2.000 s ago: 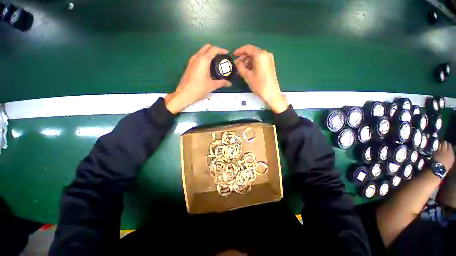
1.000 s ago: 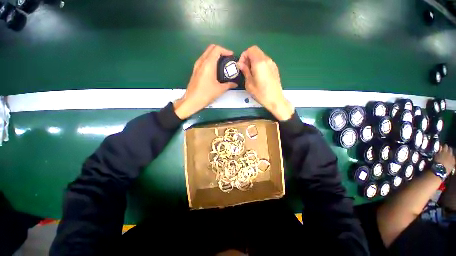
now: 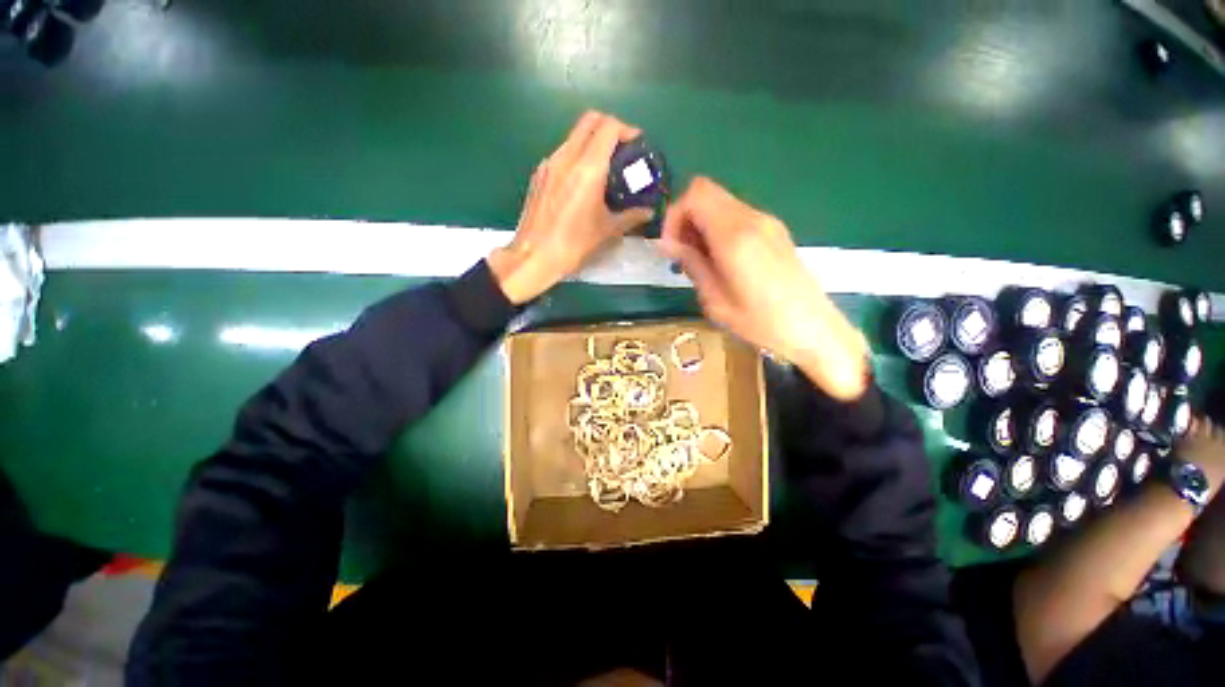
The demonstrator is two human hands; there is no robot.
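Observation:
My left hand [image 3: 567, 208] holds a black round unit [image 3: 637, 175] above the green belt, between thumb and fingers. Its end face with a white square points up at the camera. My right hand [image 3: 746, 262] is just to the lower right of the unit, fingertips pinched together near its edge. Whether it holds anything between the fingertips is too blurred to tell. An open cardboard box [image 3: 525, 490] lies in front of my body, with a loose heap of thin cream rings [image 3: 631, 427] in it.
A white rail [image 3: 363, 248] runs between the belt [image 3: 309, 148] and the near green worktop. A dense group of black units [image 3: 1091, 432] stands at the right, beside another person's forearm with a watch [image 3: 1188, 483]. More units lie at the far left and right.
My right hand has moved down and right, away from the unit's face. My left hand and the unit have shifted slightly right. The cream outline seen on the face earlier no longer shows.

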